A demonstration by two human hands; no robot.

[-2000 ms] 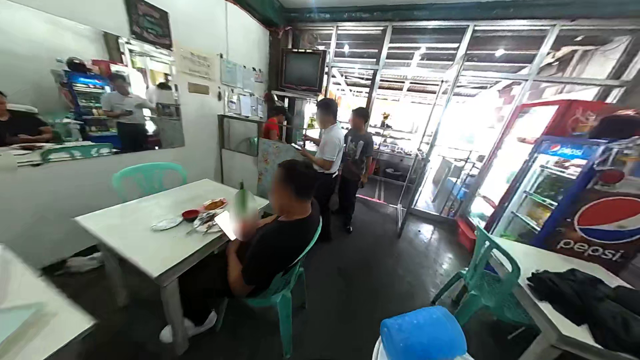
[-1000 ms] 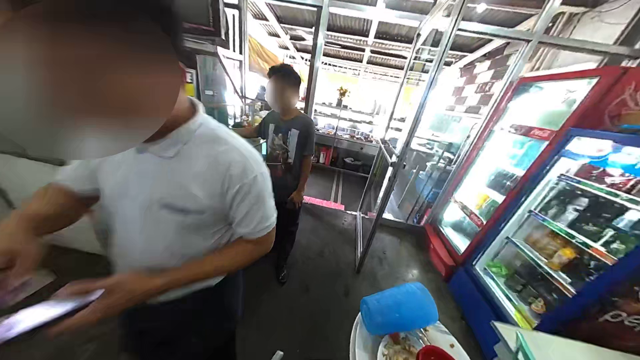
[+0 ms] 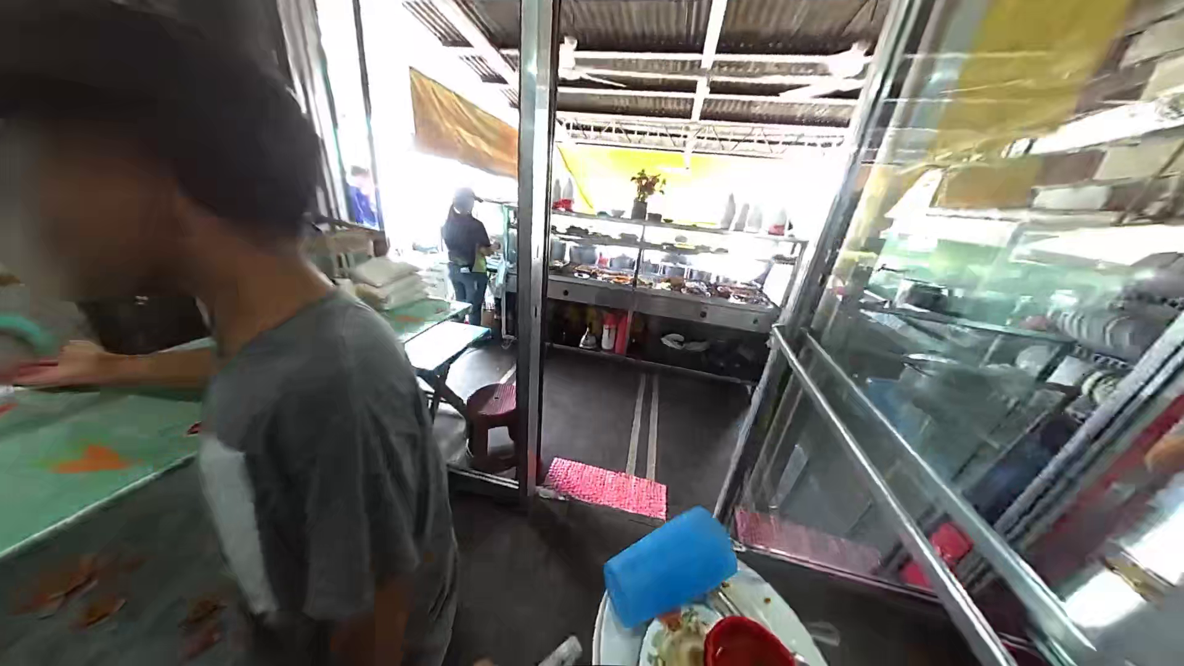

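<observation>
At the bottom edge of the head view, a white plate [image 3: 615,638] carries a blue plastic cup [image 3: 671,566] lying on its side. Beside the cup on the plate are a red bowl [image 3: 747,643] and a smaller patterned dish with food scraps [image 3: 683,638]. Left of the plate, the end of a pale object [image 3: 561,651] pokes into view; what it is cannot be told. Neither my left hand nor my right hand can be made out, and whatever bears the plate is hidden below the frame.
A person in a grey T-shirt [image 3: 324,462] stands close at the left by a green-covered table [image 3: 102,453]. Ahead is a doorway with a pink mat [image 3: 606,487], its glass door [image 3: 925,370] swung to the right. Beyond are a maroon stool [image 3: 492,412], a food counter [image 3: 661,301] and another person [image 3: 466,245].
The view has moved forward to the doorway. The person in the white shirt has left view; the one in the grey T-shirt is now close at the left. The blue cup still lies on its side.
</observation>
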